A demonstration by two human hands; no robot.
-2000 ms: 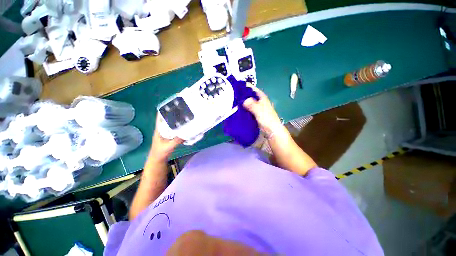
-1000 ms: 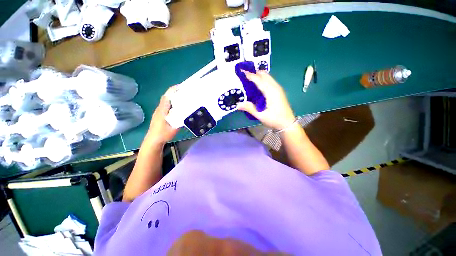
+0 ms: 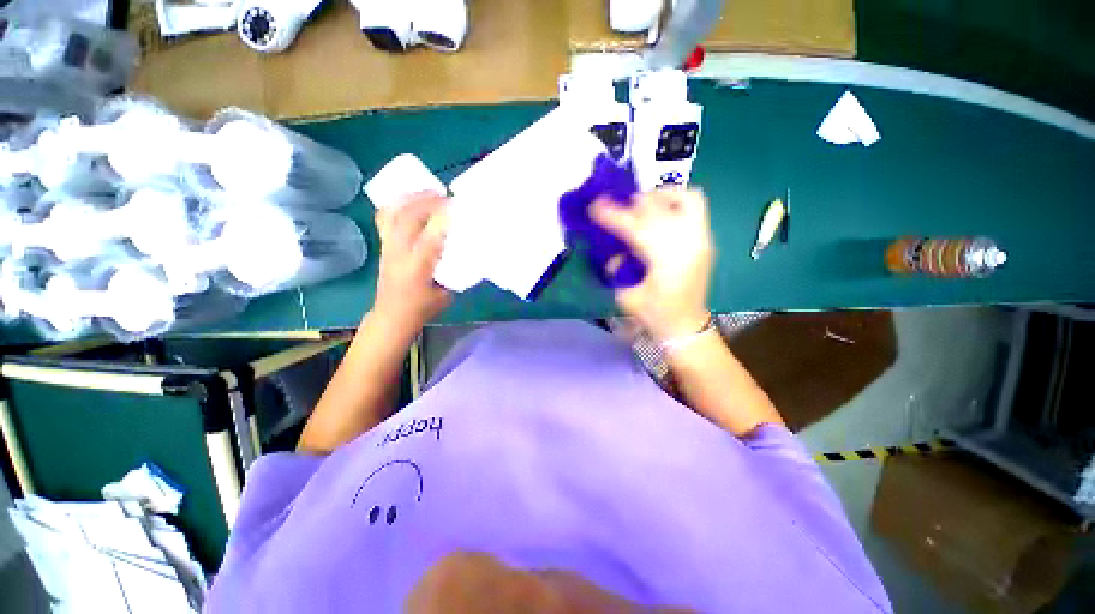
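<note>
My left hand [image 3: 412,252] grips a white security camera [image 3: 516,198] at its left end, by the white bracket [image 3: 405,180]. The camera is held over the mat's front edge with its plain white side up; its lens panel and lens ring are hidden. My right hand [image 3: 672,258], slightly blurred, holds a crumpled dark purple cleaning cloth [image 3: 597,216] against or very near the camera's right end. Two more white cameras, one of them here [image 3: 668,126], stand side by side on the mat just behind, partly covered by the held one.
Bagged cameras [image 3: 258,246] sit in rows at left. Unwiped cameras [image 3: 414,22] lie on the cardboard sheet [image 3: 504,66]. A white paper scrap [image 3: 848,120], a small knife or marker [image 3: 770,228] and an orange-brown bottle [image 3: 943,257] lie at right. White flat packs [image 3: 102,558] are at lower left.
The held camera has been turned so its lenses no longer show and its plain white side faces up. The cloth has stayed at its right end. The view has shifted, with bench items lower and farther right.
</note>
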